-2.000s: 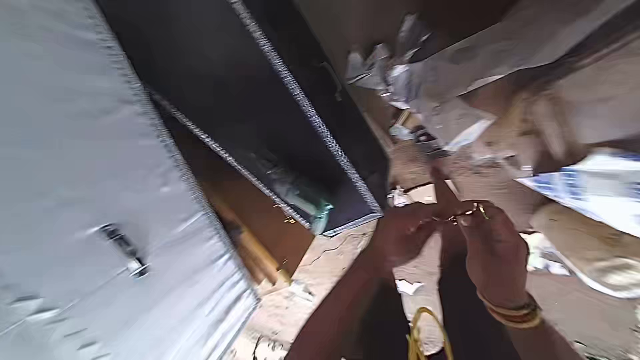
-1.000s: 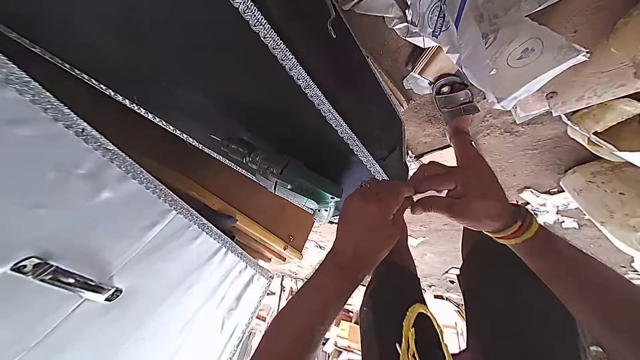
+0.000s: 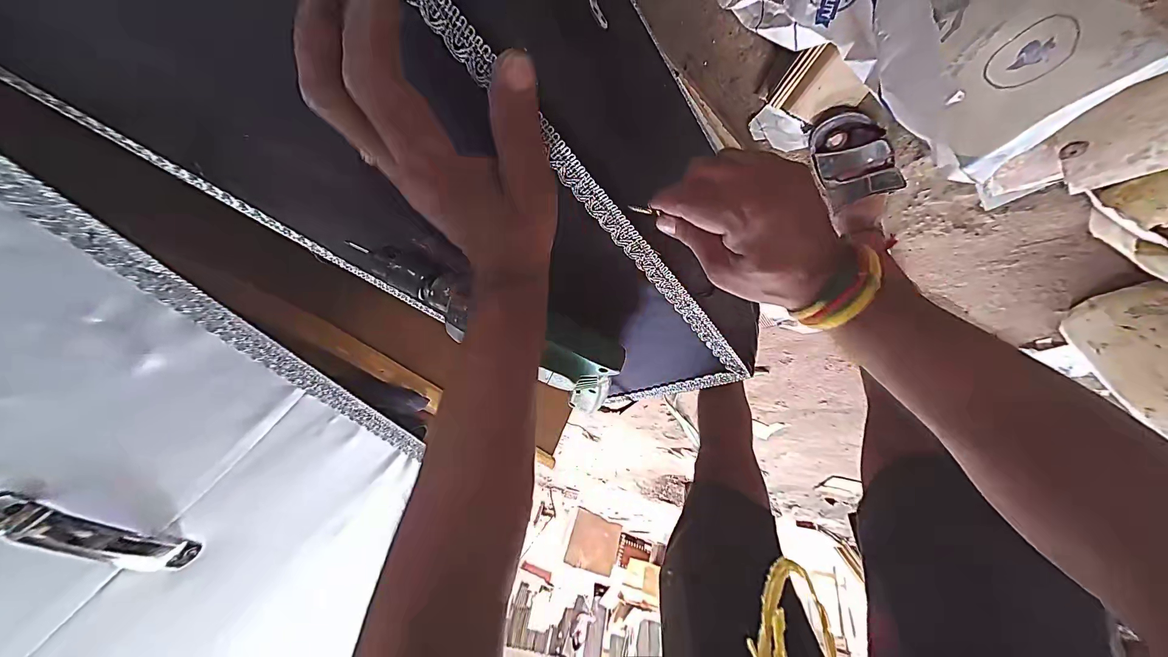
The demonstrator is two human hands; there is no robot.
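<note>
My left hand (image 3: 456, 173) lies with fingers spread along the silver braid trim (image 3: 630, 237) at the edge of a black panel (image 3: 228, 109), its thumb on or just over the braid. On the other side of the braid, my right hand (image 3: 753, 224) pinches a small, thin metal piece (image 3: 643, 211), perhaps a screw or nail, between thumb and forefinger. A green and black power drill (image 3: 584, 360) lies on the black surface, partly hidden behind my left forearm.
A silver-white padded panel (image 3: 246, 493) with a chrome handle (image 3: 100, 538) fills the lower left. Wooden strips (image 3: 338, 351) lie beside the drill. At the right are my sandalled foot (image 3: 853, 155), crumpled printed sheeting (image 3: 1022, 73) and dusty ground (image 3: 967, 255). A yellow cord (image 3: 776, 602) hangs below.
My hands were close together near the trim's corner; now they are apart. The left has moved up along the braid with its fingers spread, and the right is beside the braid.
</note>
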